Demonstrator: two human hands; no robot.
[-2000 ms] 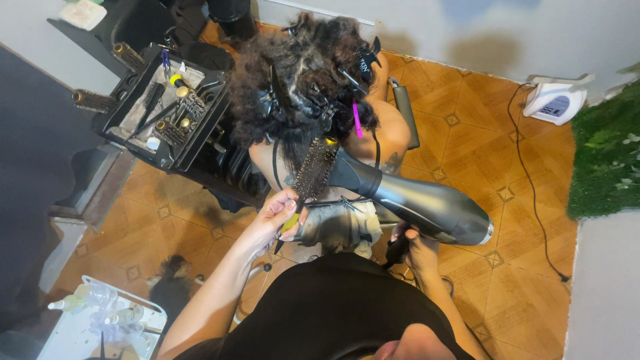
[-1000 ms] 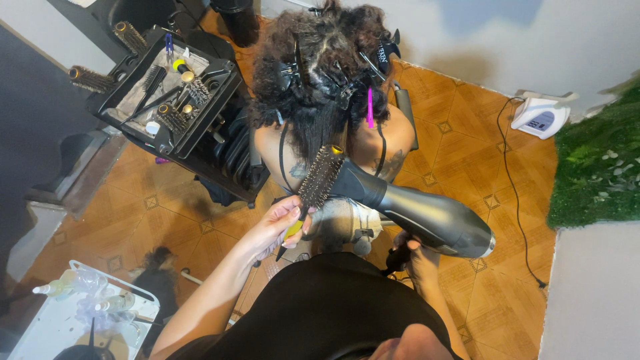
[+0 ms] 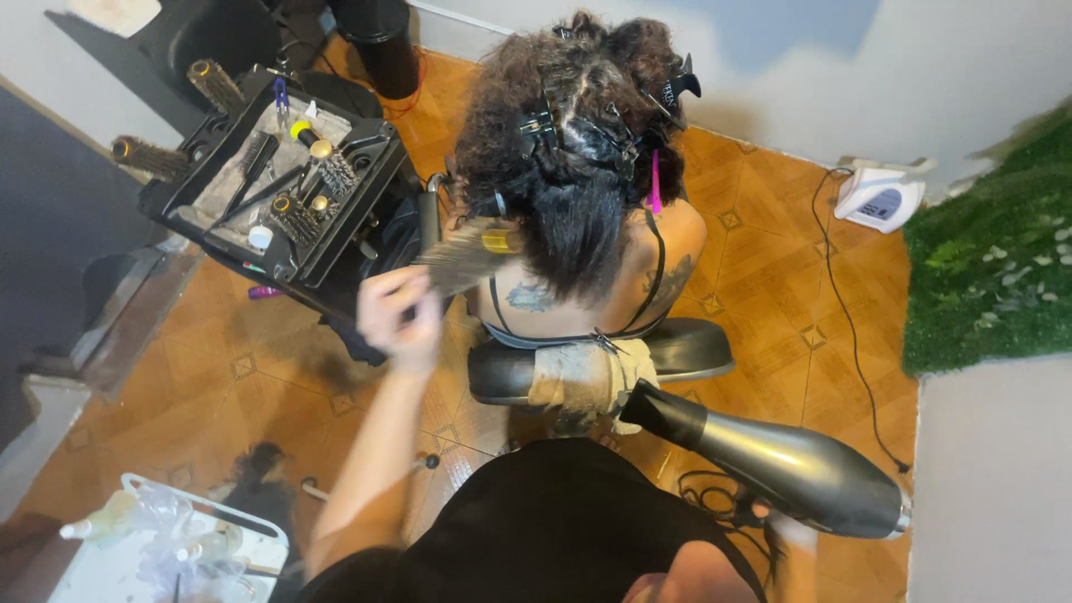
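My left hand [image 3: 402, 316] holds a round hair brush [image 3: 469, 255], blurred by motion, just left of the loose lock of dark hair [image 3: 578, 230] on a seated person's head. Black hair clips [image 3: 538, 127] and a pink clip [image 3: 656, 182] hold other parts of the hair. Low at the right, my right hand [image 3: 766, 512] grips a hair dryer [image 3: 791, 469], its body hiding most of the fingers. The dryer's nozzle points up and left, beside the towel-wrapped chair back [image 3: 578, 377] and apart from the hair.
A black tool trolley [image 3: 335, 234] at the left carries several round brushes, a flat brush and clips. A white tray [image 3: 268, 528] with bottles stands at the lower left. A white device [image 3: 879, 198] with a cable lies by the right wall. A black bin [image 3: 377, 50] stands at the back.
The brush and the dryer nozzle, together below the hair earlier, are now apart. My left hand has moved up and left with the brush; the dryer has moved down and right.
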